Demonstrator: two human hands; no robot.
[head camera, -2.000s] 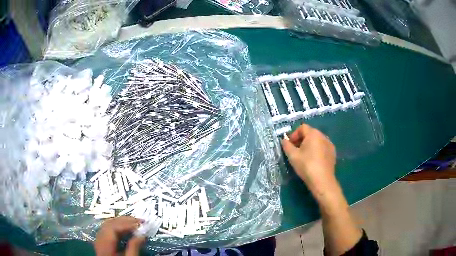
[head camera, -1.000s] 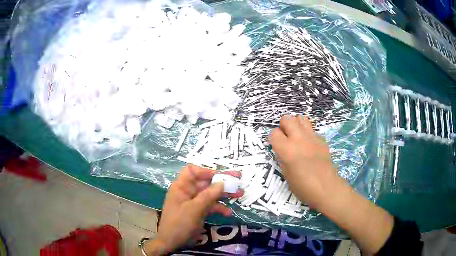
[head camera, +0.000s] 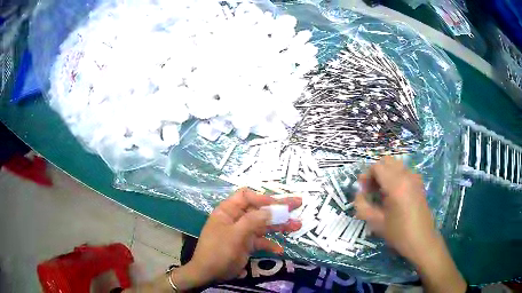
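Note:
My left hand (head camera: 243, 223) holds a white plastic cap (head camera: 279, 214) between thumb and fingers, in front of the short white sticks (head camera: 337, 226). My right hand (head camera: 395, 200) is blurred, raised over the right edge of the scattered sticks and below the pile of dark-and-white rods (head camera: 360, 103). Its thumb and fingers are bent toward each other; whether it holds a rod cannot be told. A large heap of white caps (head camera: 189, 63) lies at the left.
Clear plastic sheet (head camera: 432, 74) lies under the parts on the green table (head camera: 154, 210). Ladder-like rows of white assemblies (head camera: 495, 154) lie at the right edge. A red stool (head camera: 86, 269) stands at lower left on the pale floor. A blue item (head camera: 26, 80) is at the left edge.
The view has swung left since two seconds ago. My right hand has come from the assembly rows to the rod pile, then back toward me and right. My left hand still holds the white cap.

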